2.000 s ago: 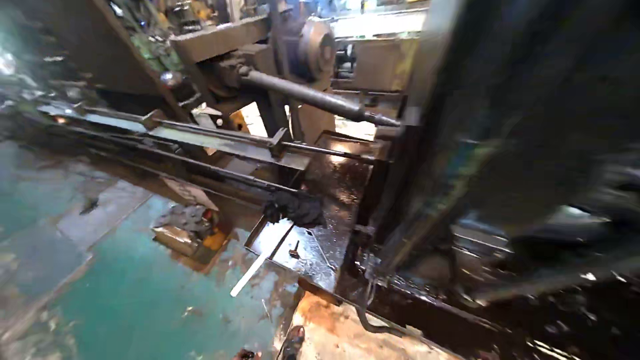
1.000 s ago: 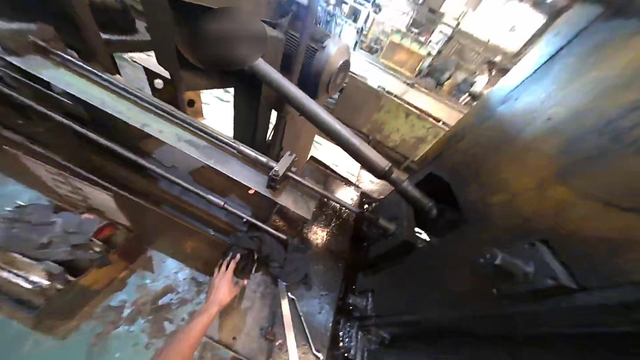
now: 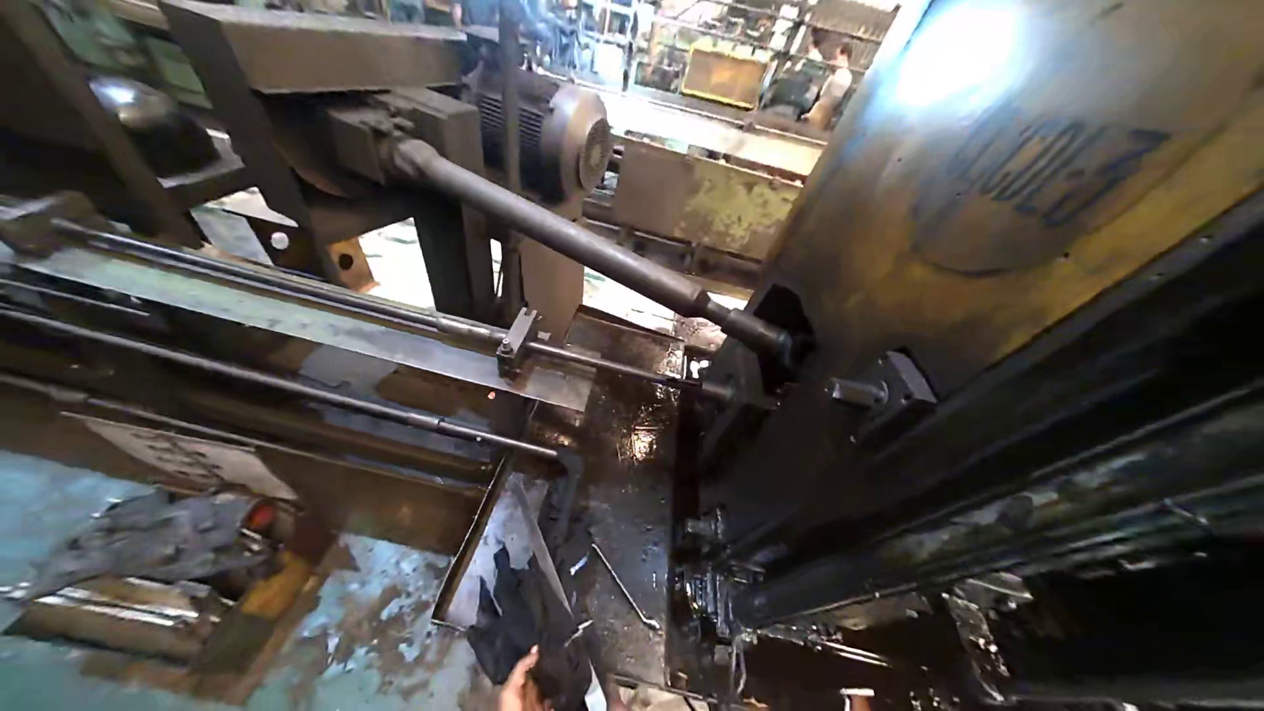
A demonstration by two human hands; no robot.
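Observation:
At the bottom edge, my left hand (image 3: 521,683) is partly in view, its fingers closed on a dark, dirty cloth (image 3: 518,612). The cloth hangs over a shallow metal tray (image 3: 462,573) beside the machine. A thin metal rod with a bent end (image 3: 624,588) lies on the oily surface to the right of the cloth. Above the tray ends a long slim bar (image 3: 375,403). My right hand cannot be made out.
A thick drive shaft (image 3: 573,242) runs down into a large machine housing (image 3: 987,227) with writing on it. An electric motor (image 3: 568,138) stands behind. A rail with a clamp block (image 3: 515,341) crosses the left. Grey rags (image 3: 158,538) lie lower left. A person is in the far background.
The dark cloth, lying by the tray earlier, is now in my left hand, nearer the bottom edge. One second ago that hand was reaching with spread fingers. The view has shifted closer to the machine.

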